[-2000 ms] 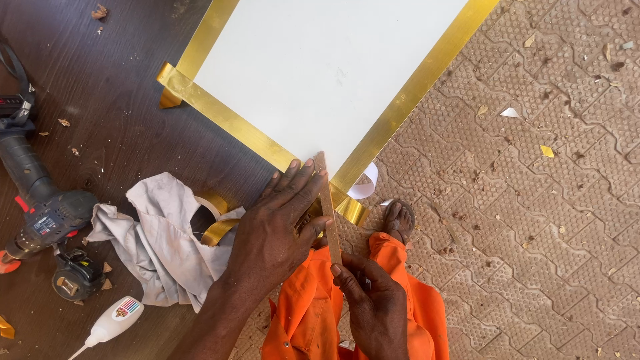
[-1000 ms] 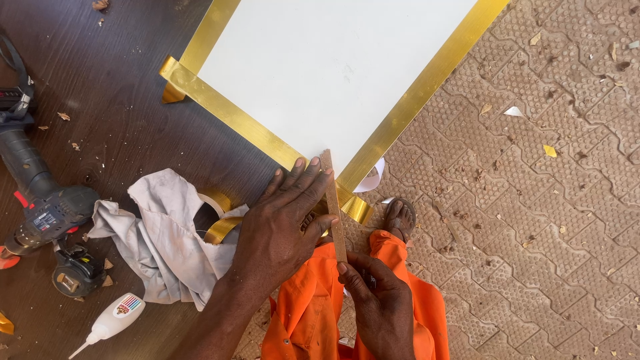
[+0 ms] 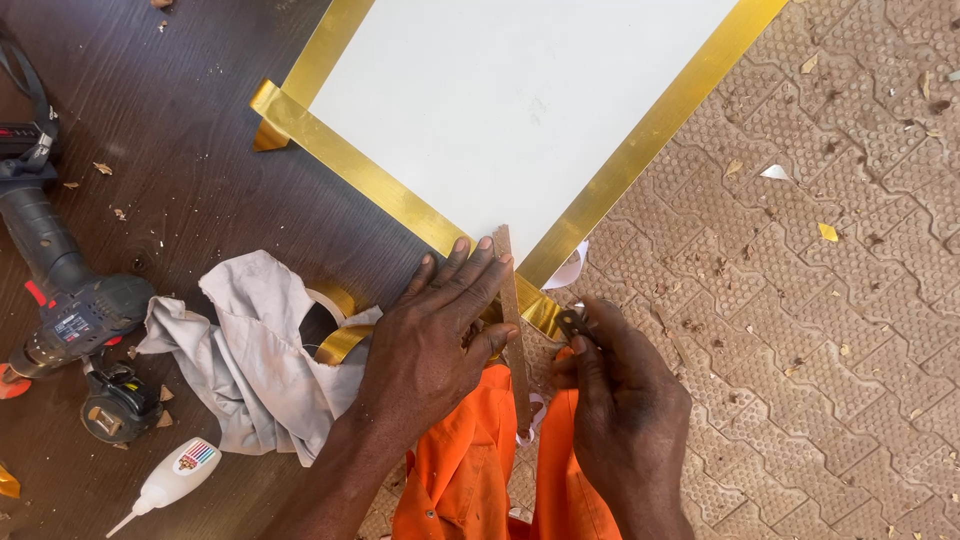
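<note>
A white board (image 3: 517,112) edged with gold tape (image 3: 375,191) lies on the dark wooden table. Across its near corner runs a narrow brown strip (image 3: 511,322), which my left hand (image 3: 431,337) presses down with its fingers and thumb. My right hand (image 3: 630,397) pinches a small dark blade-like piece (image 3: 574,324) beside the loose gold tape end (image 3: 541,309) that sticks out past the corner. Some fingers of my right hand are blurred. White backing (image 3: 570,268) curls from under the board's edge.
On the table (image 3: 187,202) lie a grey cloth (image 3: 262,352), a roll of gold tape (image 3: 330,300), a cordless drill (image 3: 82,315), a tape measure (image 3: 120,405) and a white squeeze bottle (image 3: 172,472). Patterned paving (image 3: 825,315) with scraps is at the right.
My right hand has left the lower end of the brown strip and moved up and right to the loose tape end, with the dark piece now visible in its fingers. My left hand stays on the strip.
</note>
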